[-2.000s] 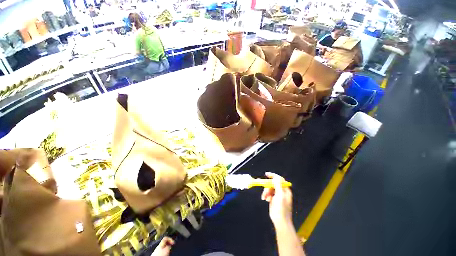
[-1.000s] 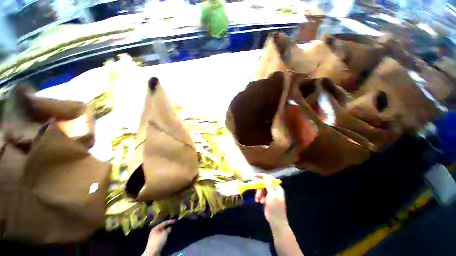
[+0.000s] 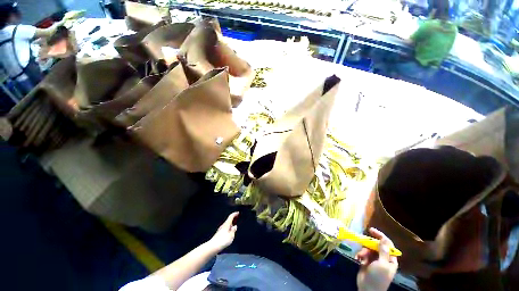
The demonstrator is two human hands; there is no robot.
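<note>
My right hand (image 3: 378, 267) holds a brush-like tool with a yellow handle (image 3: 364, 240). Its pale, blurred end points up and left over the strips. A brown bag body (image 3: 289, 153) leans on a heap of yellow-olive strips (image 3: 336, 170) at the bench edge, with a dark opening low on its left. My left hand (image 3: 226, 228) is empty, fingers apart, in front of the bench edge and below that bag body. It touches nothing.
Several open bag bodies (image 3: 190, 122) stand at the left, one with a small white piece. A cardboard sheet (image 3: 114, 176) juts out below them. A large open bag body (image 3: 392, 219) is at the right. A person in green (image 3: 435, 41) and another person (image 3: 20, 45) are beyond.
The view has swung left, so the left group shows more fully and the lone bag body sits further right. My left hand has come further into view. The yellow-handled tool remains in my right hand.
</note>
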